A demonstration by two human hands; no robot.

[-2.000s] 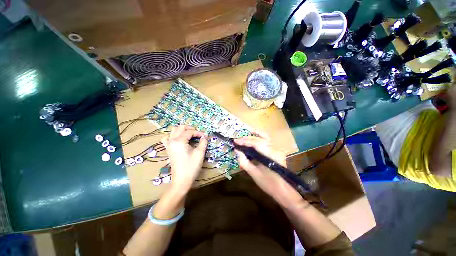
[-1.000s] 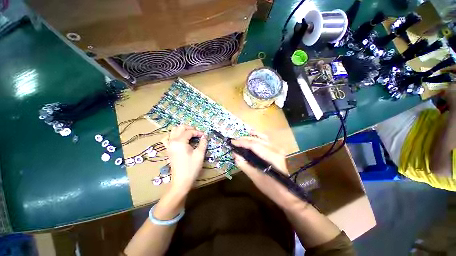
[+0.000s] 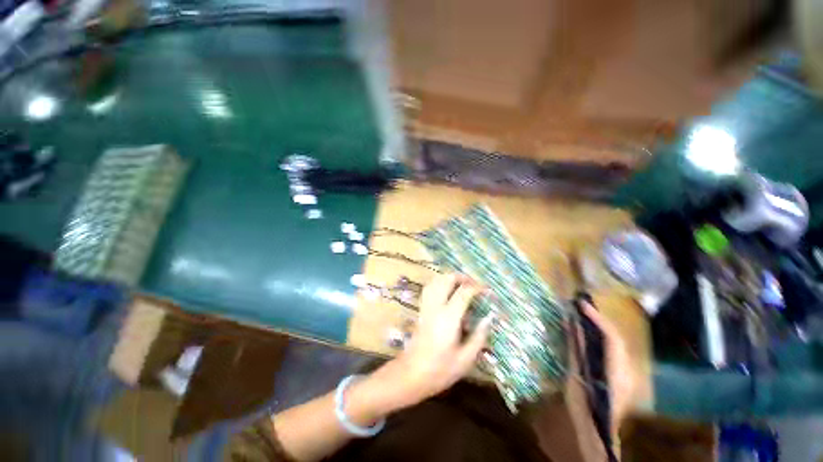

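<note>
The frame is blurred. The green circuit board panel [image 3: 501,289] lies tilted on the tan board [image 3: 374,316]. My left hand [image 3: 447,329] is on the panel's lower left part, fingers curled; whether it grips a wire or component there cannot be told. My right hand [image 3: 618,361] holds the black soldering iron [image 3: 593,361] at the panel's right side, its tip pointing up and away from the panel. Thin dark lead wires [image 3: 397,257] run left from the panel to pale round components [image 3: 347,236] on the green bench.
The silvery tin [image 3: 636,262] stands right of the panel. Beyond it are a green cap [image 3: 712,239], a dark iron stand [image 3: 744,307] and a solder spool [image 3: 776,209]. A black wired bundle [image 3: 347,180] lies left. Stacked panels [image 3: 117,212] sit far left. A cardboard box [image 3: 532,72] stands behind.
The view has swung left, bringing the stacked panels into sight. My right hand and the iron have moved off the panel to its right. My left hand stays at the panel.
</note>
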